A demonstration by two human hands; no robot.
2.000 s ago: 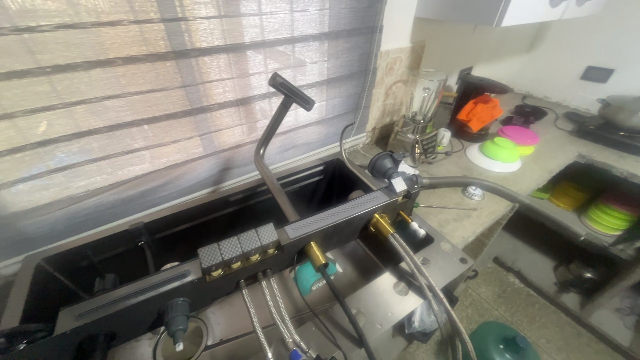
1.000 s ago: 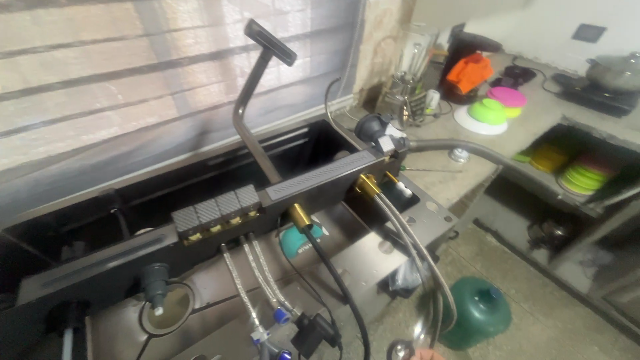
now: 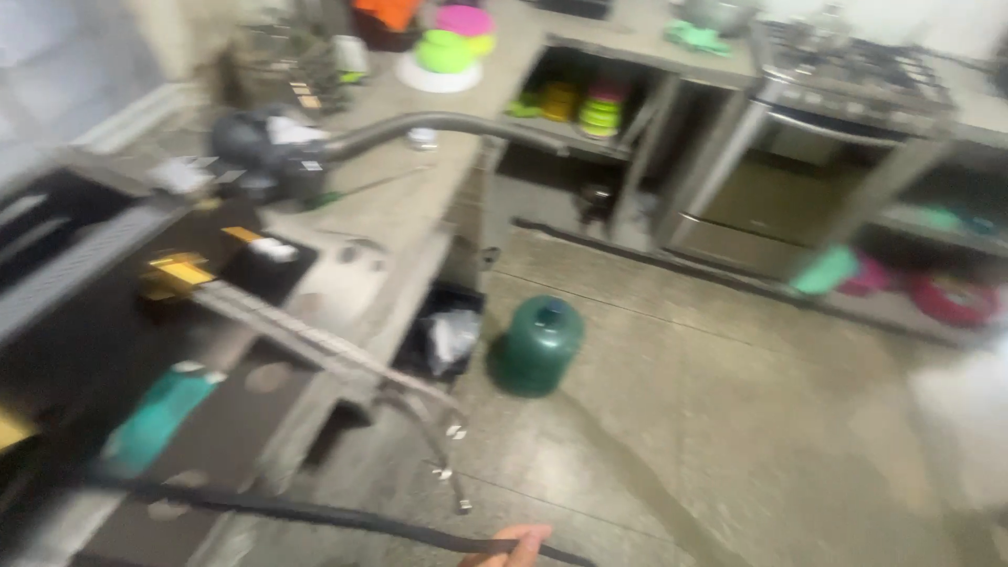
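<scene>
A hand at the bottom edge, which looks like my left hand (image 3: 510, 549), pinches a black flexible hose (image 3: 331, 516) between its fingers; the hose runs left across the metal sink top. My right hand is out of view. Two braided hoses (image 3: 307, 331) hang from brass fittings (image 3: 179, 272) on the black sink unit (image 3: 71, 370); their loose ends hang above my hand, over the floor. A teal object (image 3: 161, 417) lies beside the fittings. Behind them, a grey corrugated pipe (image 3: 441, 122) leads right from a black drain part (image 3: 252, 150). The view is blurred.
A green water jug (image 3: 545, 346) stands on the floor right of the sink unit. Crumpled clear plastic (image 3: 450, 339) is under the counter edge. Bowls (image 3: 442, 51) sit on the counter (image 3: 378, 102). Open cabinets with dishes and a stove with an oven (image 3: 795, 173) line the far side.
The view has swung right and down, bringing the floor and stove into sight. The hand, barely visible at the bottom edge one second ago, now shows its fingers on the black hose.
</scene>
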